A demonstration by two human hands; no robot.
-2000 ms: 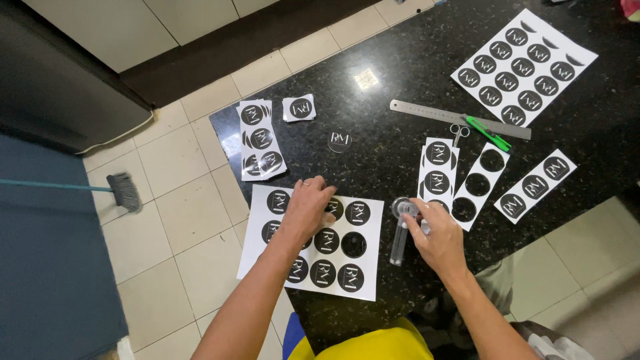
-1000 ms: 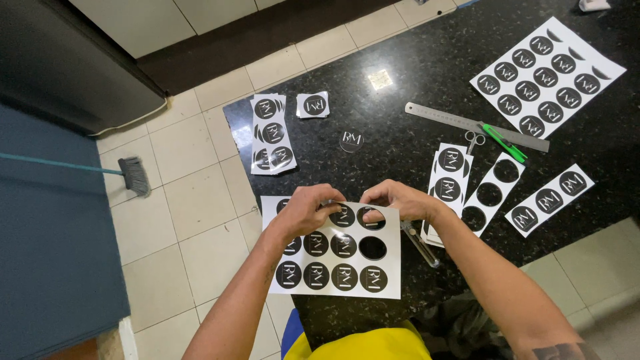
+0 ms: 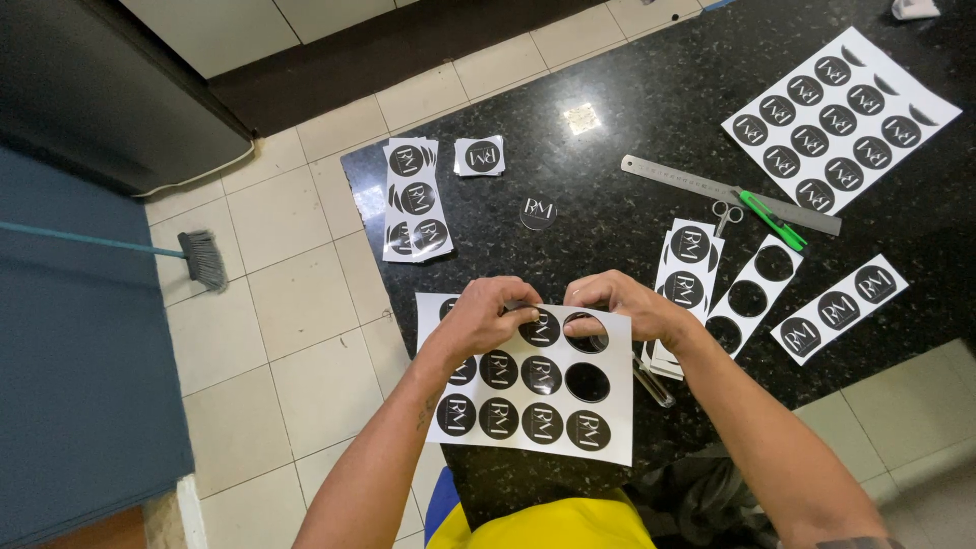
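Observation:
A white sheet of round black labels (image 3: 521, 393) is held up at its top edge, its lower part over the counter's near edge. My left hand (image 3: 496, 309) grips that edge near the middle, thumb in front. At the top right corner, my right hand (image 3: 621, 301) is behind the sheet, and a fingertip shows through a round hole there. A second hole sits just below it. A single round black label (image 3: 538, 213) lies on the counter beyond the sheet. A clear tool (image 3: 653, 381), partly hidden, lies right of the sheet.
Cut label strips (image 3: 415, 200) and small squares (image 3: 479, 156) lie at the back left. To the right are more strips (image 3: 690, 263), a strip with holes (image 3: 747, 297), scissors (image 3: 727, 214), a steel ruler (image 3: 686, 181), a green cutter (image 3: 772, 221), a three-label strip (image 3: 839, 309) and a full sheet (image 3: 839, 118).
My right hand has left the clear tool and moved to the sheet's top right corner. The sheet, lying flat two seconds ago, is lifted at its top edge. A second hole now shows in it.

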